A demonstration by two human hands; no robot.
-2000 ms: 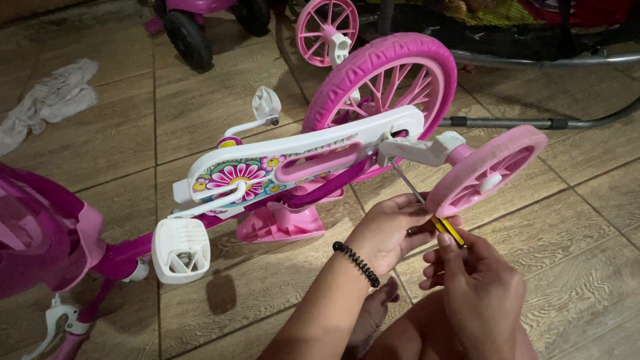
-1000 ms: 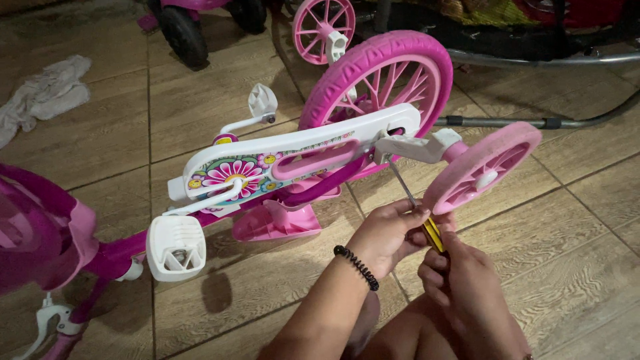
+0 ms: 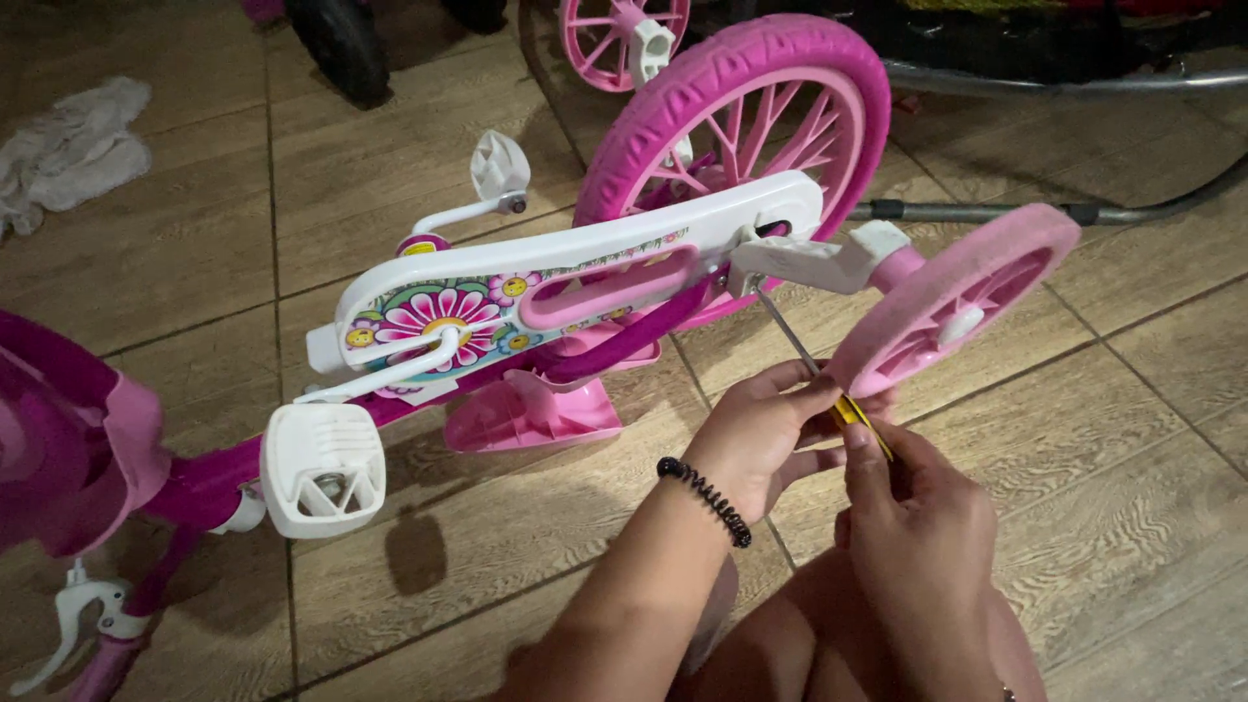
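A pink and white child's bicycle lies upside down or on its side, with its white chain guard [image 3: 585,234] facing me. My right hand [image 3: 916,507] grips the yellow and black handle of a screwdriver [image 3: 856,417]. My left hand [image 3: 770,429] pinches the front of that tool, where the metal shaft meets the handle. The shaft reaches up to the base of the white training-wheel bracket [image 3: 809,263], near the rear hub; exactly what the tip touches is too small to tell. The pink training wheel [image 3: 955,302] stands just beyond my fingers.
The large pink rear wheel [image 3: 741,117] rises behind the chain guard, with the other training wheel [image 3: 624,39] past it. White pedals [image 3: 325,471] stick out. A white cloth [image 3: 78,156], a black toy wheel [image 3: 341,49] and a curved metal tube [image 3: 975,213] rest on the tiled floor.
The screwdriver handle and my right hand around it have turned slightly. My left hand stays at the front of the tool, and the bicycle stays in place.
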